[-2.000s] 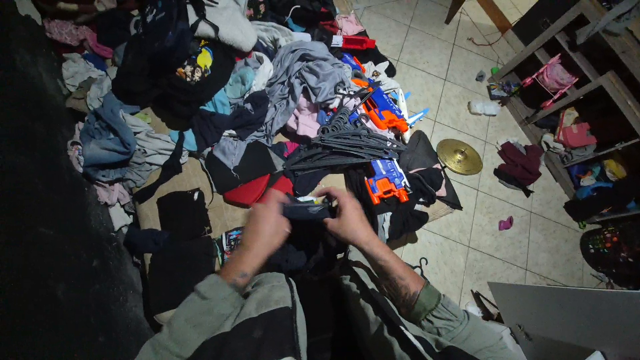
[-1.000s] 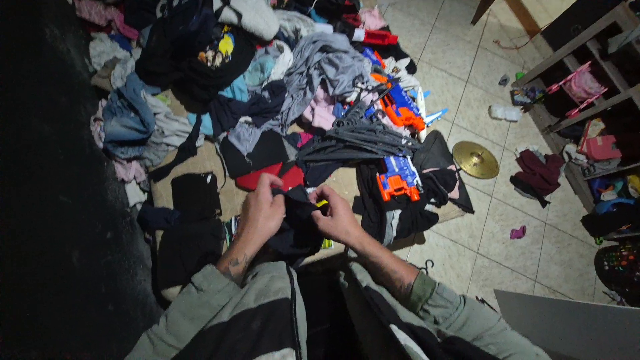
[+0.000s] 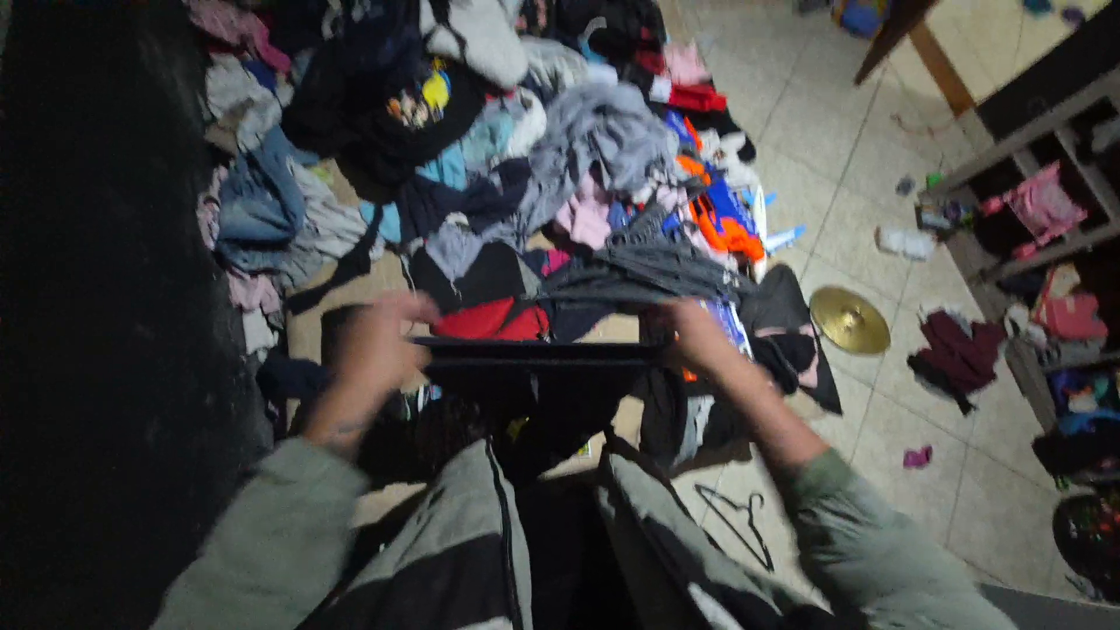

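Observation:
A black garment (image 3: 542, 360) is stretched sideways by its upper edge, its lower part hanging over my lap. My left hand (image 3: 381, 346) grips the left end of that edge, and my right hand (image 3: 696, 337) grips the right end; both are blurred. Just beyond the garment lies a red cloth (image 3: 494, 319) on the bed or mat. Dark grey clothing (image 3: 647, 271) lies beyond my right hand. Folded dark clothes are partly hidden behind my left hand.
A large clothes pile (image 3: 604, 131) spreads ahead, with an orange and blue toy blaster (image 3: 722, 214) at its right. On the tiled floor are a brass cymbal (image 3: 849, 319), a maroon garment (image 3: 962, 350) and a black hanger (image 3: 744, 525). A shelf (image 3: 1032, 131) stands at right.
The black cloth was bunched between my close hands one second ago. My hands have moved apart, and its edge is now stretched straight between them.

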